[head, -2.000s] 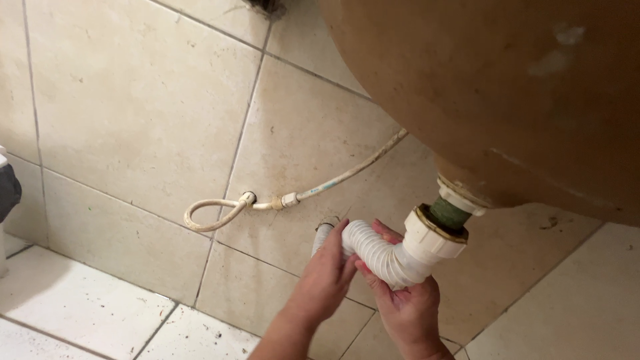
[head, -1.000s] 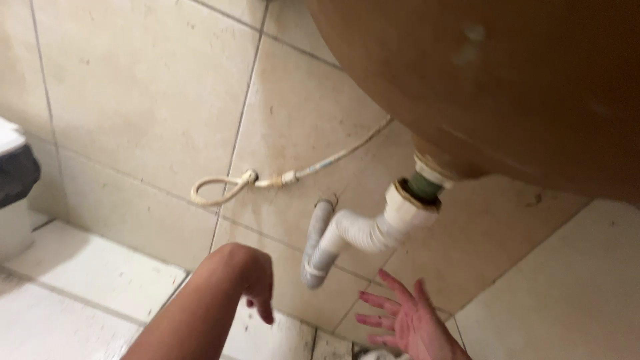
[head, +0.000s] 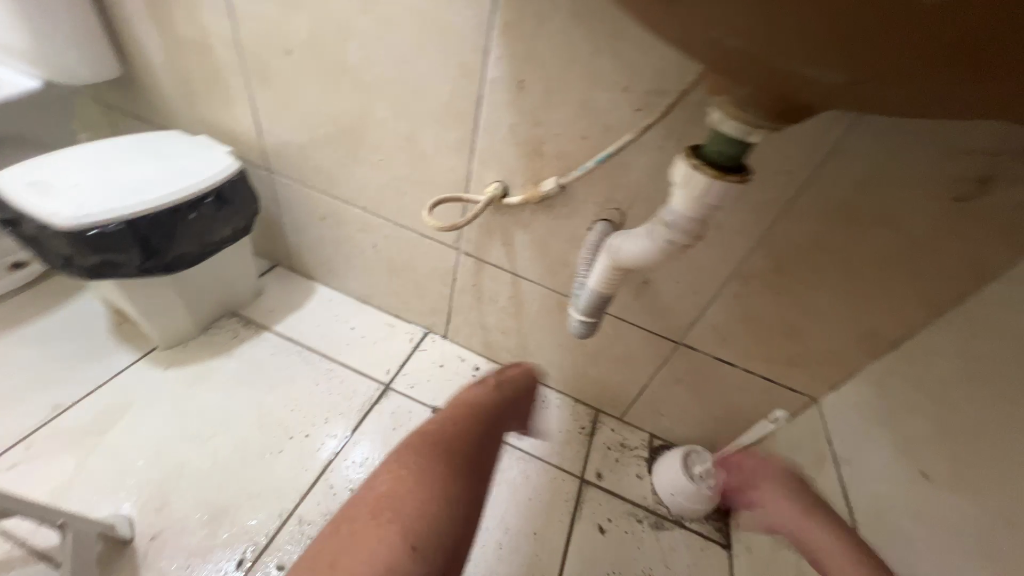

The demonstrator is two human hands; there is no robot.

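The flexible white drain pipe (head: 644, 244) hangs in a bend between the brown basin's (head: 832, 48) green tailpiece (head: 724, 150) and the wall outlet, and neither hand touches it. My left hand (head: 524, 396) is blurred above the floor tiles, bent down at the wrist; its fingers are mostly hidden. Low on the right, my right hand (head: 752, 484) is at the side of a round white plastic holder (head: 686, 482) on the floor, from which a white handle (head: 756, 432) sticks up. Blur hides whether its fingers grip either one.
A cream supply hose (head: 600, 158) loops at the wall (head: 360, 120). On the left stands a white bin (head: 180, 300) with a black liner and a white lid (head: 120, 180). A white plastic frame part (head: 72, 524) is at the lower left. Dirt marks the floor tiles (head: 528, 504).
Both hands have let go of the flexible drain pipe. The right hand has moved down to the white holder. The view has swung, bringing more of the bin and floor into sight.
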